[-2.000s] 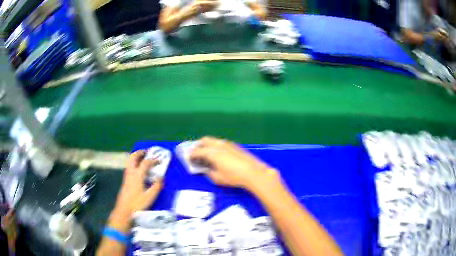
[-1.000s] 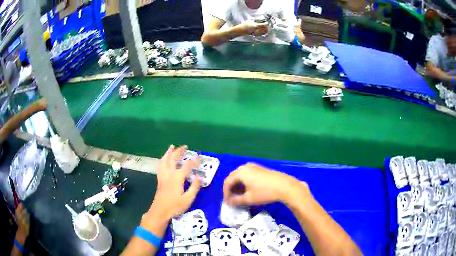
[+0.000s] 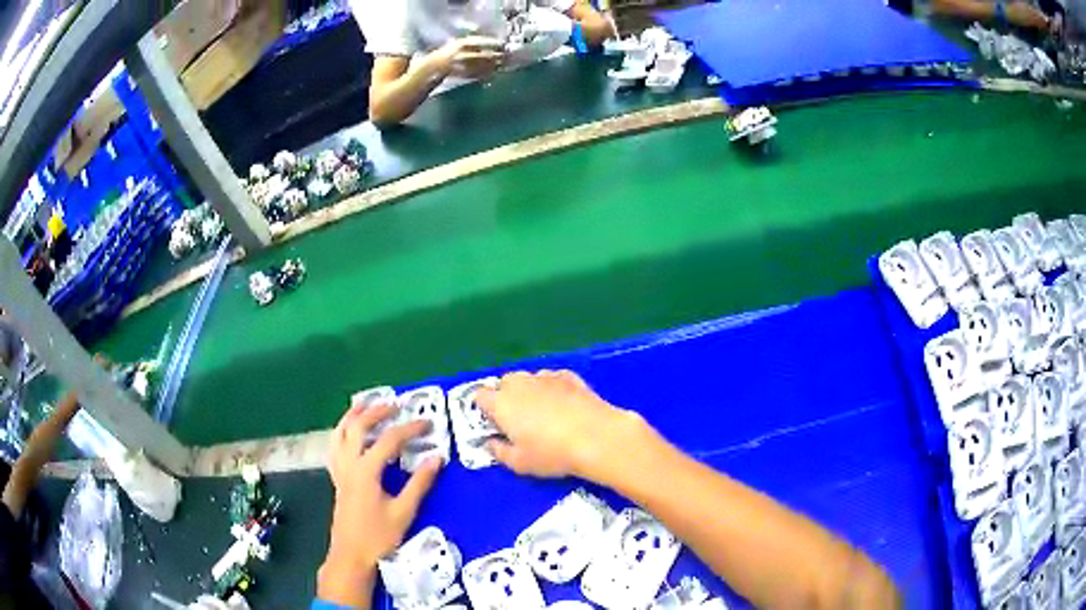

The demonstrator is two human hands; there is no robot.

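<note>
White socket housings lie face up on a blue corrugated sheet (image 3: 762, 417). My left hand (image 3: 372, 483) rests with spread fingers on the housings at the sheet's far left corner, its fingertips on a housing (image 3: 424, 427). My right hand (image 3: 554, 423) has its fingers on the housing (image 3: 475, 423) just to the right, which lies on the sheet with a narrow gap beside it. Several loose housings (image 3: 560, 542) lie nearer to me, some tilted or overlapping, cut off by the bottom edge.
Close rows of housings (image 3: 977, 441) stand at right. A green conveyor (image 3: 512, 262) runs behind the sheet, carrying small subassemblies (image 3: 751, 124). A grey post (image 3: 197, 143) stands at left. A person (image 3: 447, 54) works opposite; a blue sheet (image 3: 822, 42) lies beyond. A clear bag (image 3: 92, 542) lies left.
The right hand has moved from the nearer housings to the far row, where another housing now lies beside the left hand's. The camera view has tilted and shifted.
</note>
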